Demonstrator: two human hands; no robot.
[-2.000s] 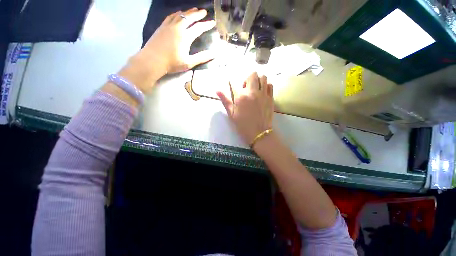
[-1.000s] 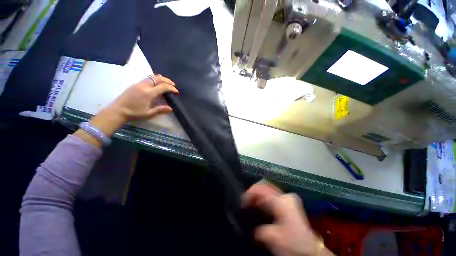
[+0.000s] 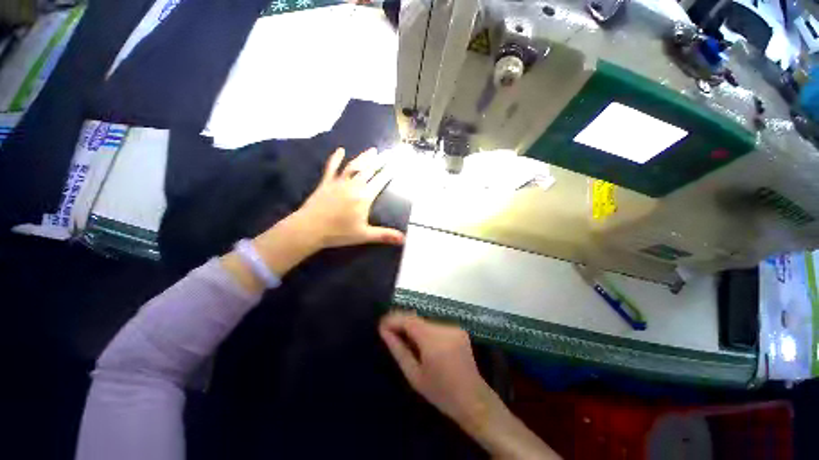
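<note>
Black cloth [image 3: 269, 189] lies over the white table left of and up to the presser foot [image 3: 415, 144], and hangs over the front edge. My left hand [image 3: 352, 205] rests flat on it, fingers spread, fingertips close to the foot. My right hand [image 3: 435, 359] is at the cloth's right edge, just below the table's front edge, with thumb and forefinger closed together on the cloth edge; the pinched part is dark and hard to see. Lamp glare hides the needle.
The machine head [image 3: 557, 54] with its green panel [image 3: 718, 148] stands at upper right. A blue and green tool [image 3: 620, 305] and a flat black rectangle [image 3: 738, 308] lie right. White scraps [image 3: 536, 182] lie behind the foot. A red basket [image 3: 584, 422] is below; a plastic-wrapped pack [image 3: 79, 184] is left.
The black cloth has been spread across the table beside the foot. My left hand has moved right and opened flat on it. My right hand has moved slightly up and left.
</note>
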